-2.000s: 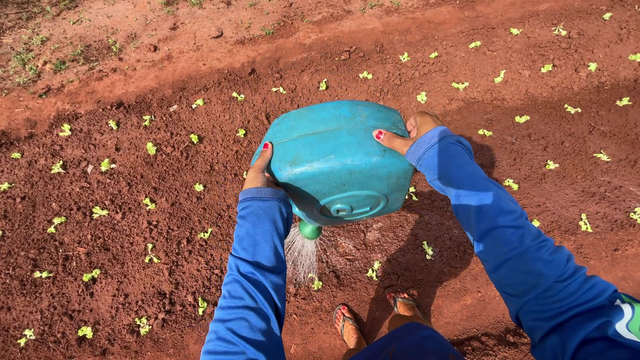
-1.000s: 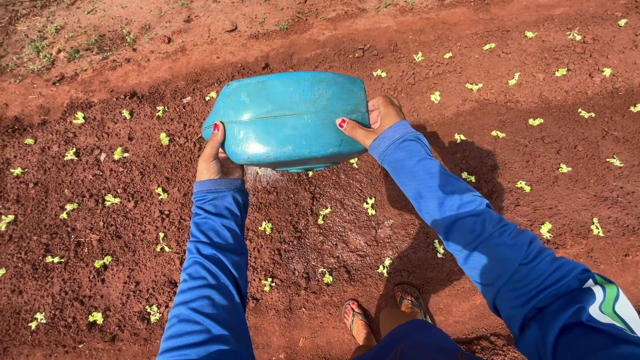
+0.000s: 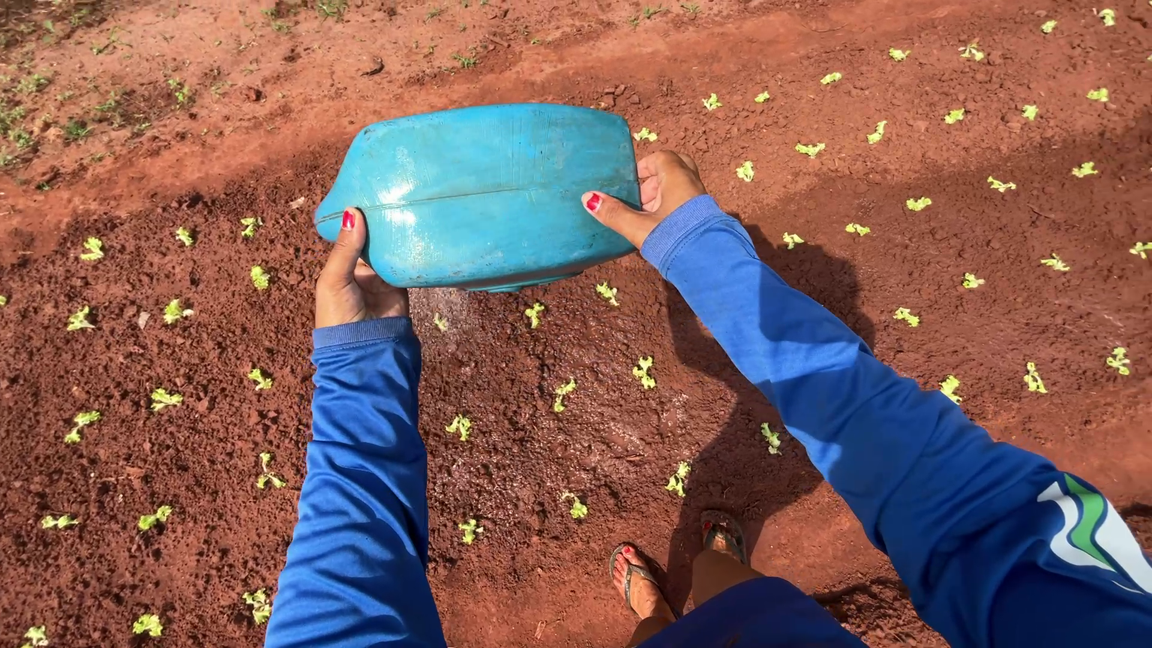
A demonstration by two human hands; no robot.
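A blue plastic watering can [image 3: 486, 193] is held tilted above a bed of reddish-brown soil. My left hand [image 3: 354, 274] grips its left end, the thumb on top near the seam. At the right end my right hand [image 3: 652, 196] holds it, thumb on the upper face and fingers behind. The can's spout and rose are hidden beneath its body. A faint spray of water falls below the can, near my left hand. Pale green lettuce seedlings [image 3: 643, 372] stand in spaced rows, and the soil around several of them is wet and shiny.
My feet in flip-flops [image 3: 637, 576] stand on bare soil at the bottom. More seedlings [image 3: 918, 204] spread to the right and left. A strip of packed earth [image 3: 504, 54] with sparse grass [image 3: 76, 130] runs along the top. My shadow lies right of the can.
The can has turned since two seconds ago: its green rose showed beneath it then and is hidden now. Both hands have kept hold of it. More of the soil below looks wet.
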